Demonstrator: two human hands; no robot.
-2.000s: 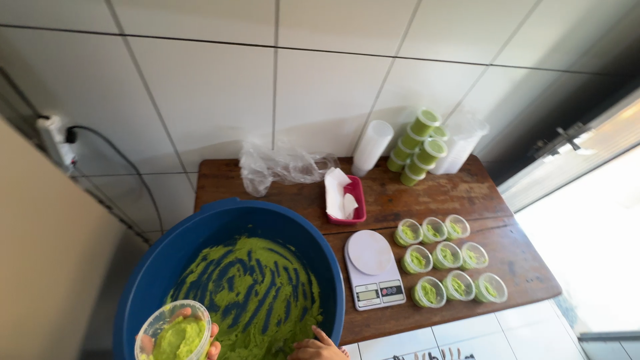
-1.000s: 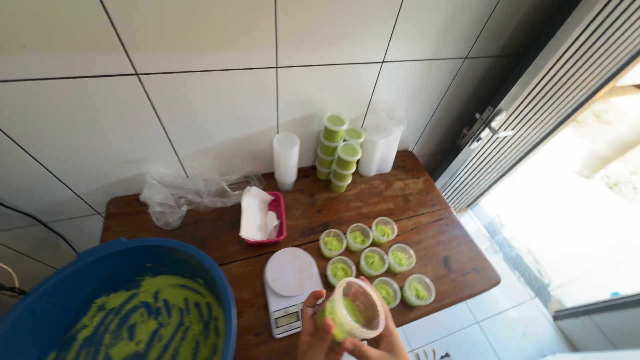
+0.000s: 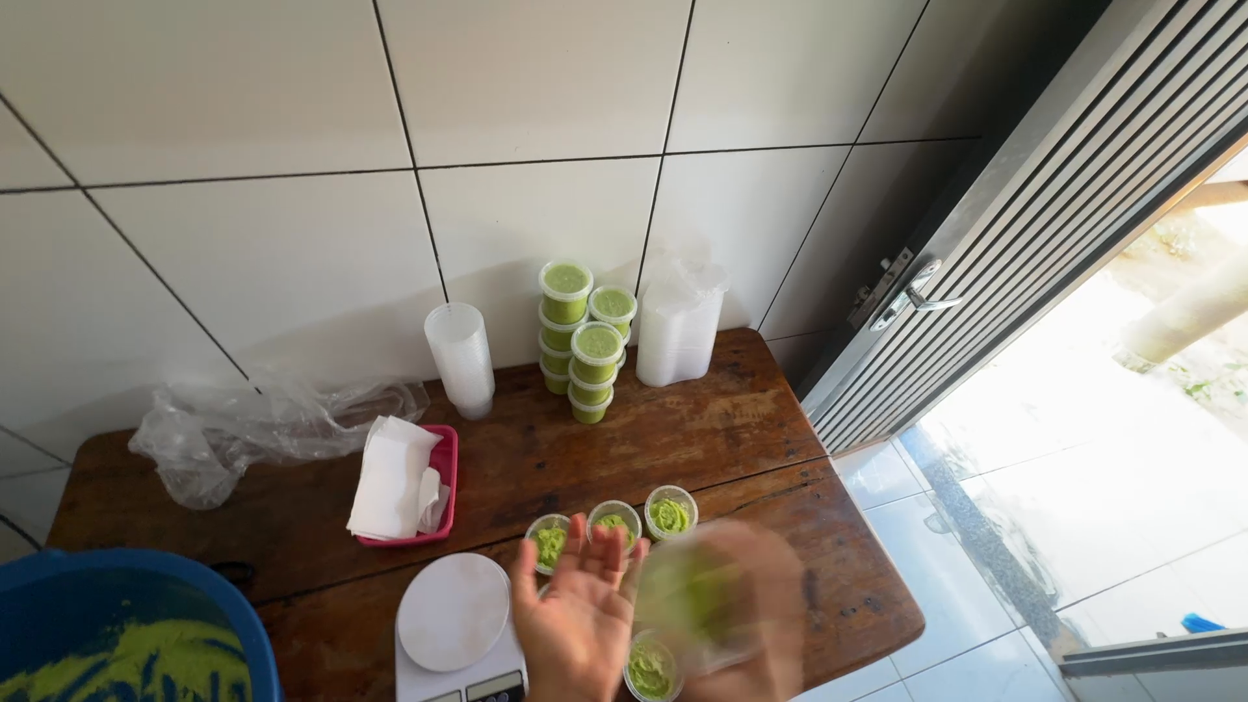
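Note:
My left hand [image 3: 577, 624] is palm up with its fingers apart and holds nothing, just right of a white digital scale [image 3: 455, 612]. Blurred by motion, my right hand [image 3: 765, 585] holds a clear plastic cup of green paste [image 3: 700, 595] over the filled cups. Open cups of the same paste, such as one at the back [image 3: 671, 514] and one nearer me [image 3: 650, 668], stand on the wooden table [image 3: 546, 458]; my hands hide others. At the lower left, a blue tub [image 3: 146, 575] has green paste smeared inside it.
Lidded green cups [image 3: 596, 346] stand stacked near the wall, between a stack of empty cups [image 3: 460, 356] and a bagged white stack [image 3: 680, 327]. A pink basket [image 3: 448, 487] holds white paper. Crumpled clear plastic [image 3: 205, 439] lies at the back left. A slatted door [image 3: 1004, 224] stands at the right.
The cup, held by both hands near the scale one second ago, is now in my right hand alone, farther right. My left hand has let go. The view has shifted right since the first frame.

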